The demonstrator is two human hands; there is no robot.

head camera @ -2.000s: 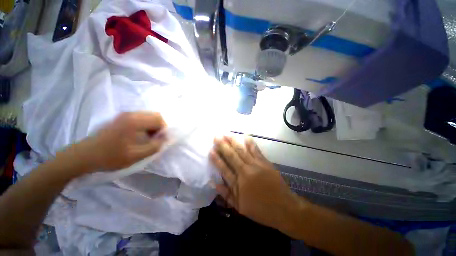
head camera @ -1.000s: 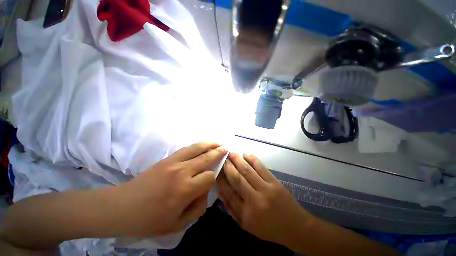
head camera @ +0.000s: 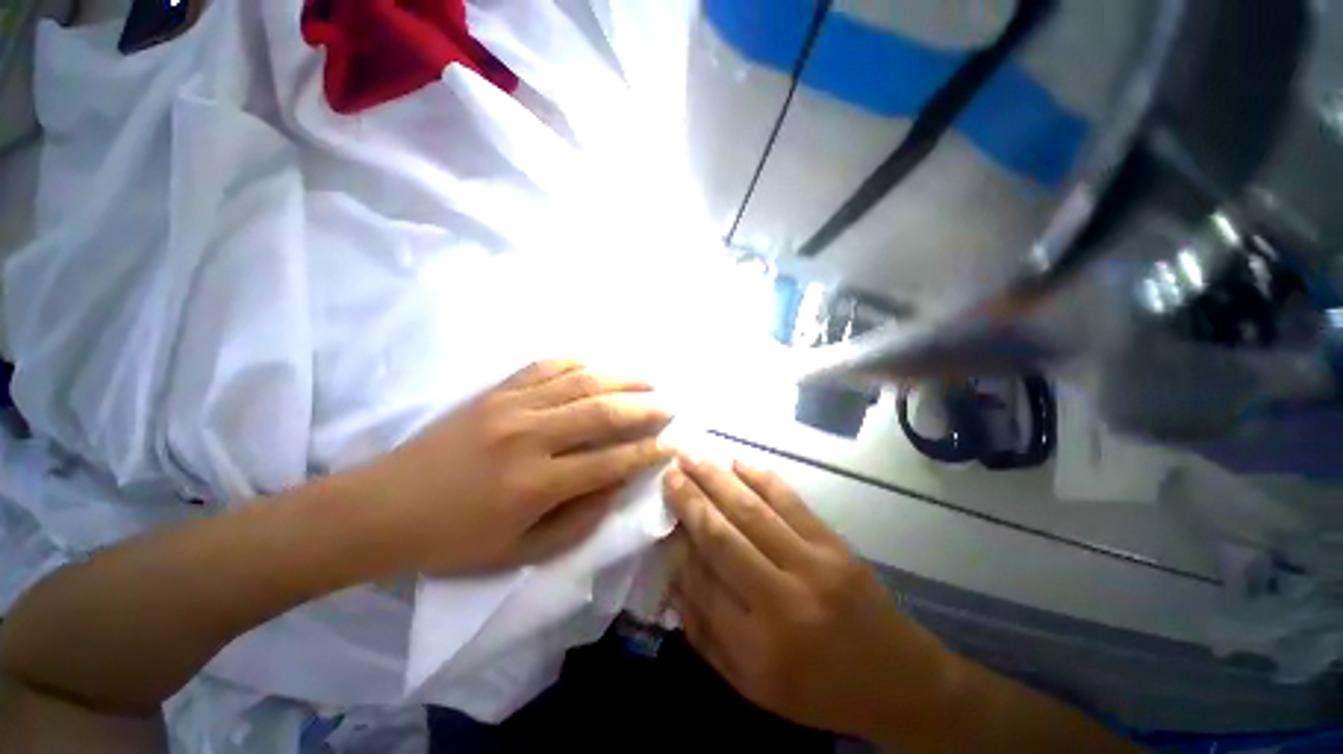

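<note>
The white garment piece lies bunched over the left of the table, with a red fabric part at its top. My left hand lies on the cloth, its fingertips pinching the fabric edge below the glare. My right hand is close beside it, its fingertips at the same white edge. The industrial sewing machine stands at upper right, its front parts large and blurred. The needle area is lost in bright glare. White cloth hangs below my hands over the table's front edge.
Scissors with black handles lie behind the needle area, beside pale white strips. A dark phone is at the top left. A grey ruler band runs along the table's front edge. More pale cloth is piled at lower left.
My left hand first came from the left to meet my right hand at the edge. Since then it has shifted slightly up, and more white cloth shows below it. The machine head looks closer.
</note>
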